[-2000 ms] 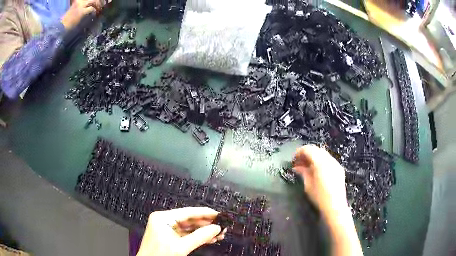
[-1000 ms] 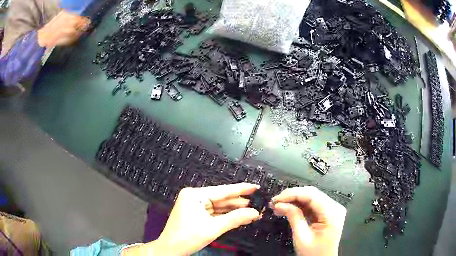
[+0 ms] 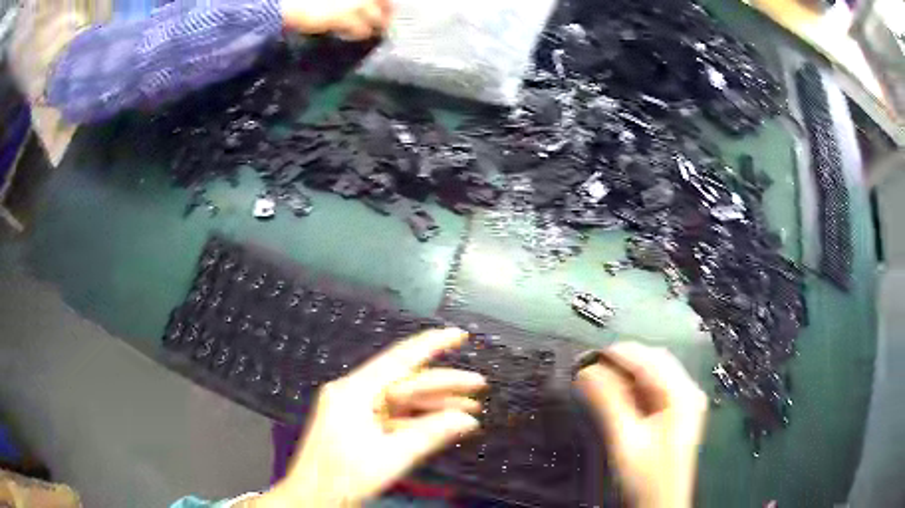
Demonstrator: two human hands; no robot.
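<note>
My left hand (image 3: 397,422) is over the rows of assembled black units (image 3: 273,322), with its fingers apart and nothing visible in it. My right hand (image 3: 645,407) is at the right end of the rows, its fingertips closed on a small dark part (image 3: 593,357), blurred. A single black housing with shiny metal (image 3: 592,308) lies on the green surface just beyond it. Tiny metal bits (image 3: 526,238) are scattered between the rows and the large heap of black housings (image 3: 615,159).
A clear bag of small metal parts (image 3: 456,45) lies behind the heaps. Another person's sleeve (image 3: 169,64) and hand (image 3: 337,17) reach in at upper left. A thin rod (image 3: 456,266) lies mid-table. A filled dark strip (image 3: 829,179) is at the right edge.
My hands have moved apart. The left fingers have opened, and the right hand holds a dark part further right. The other person's arm has reached across towards the bag. The view has shifted.
</note>
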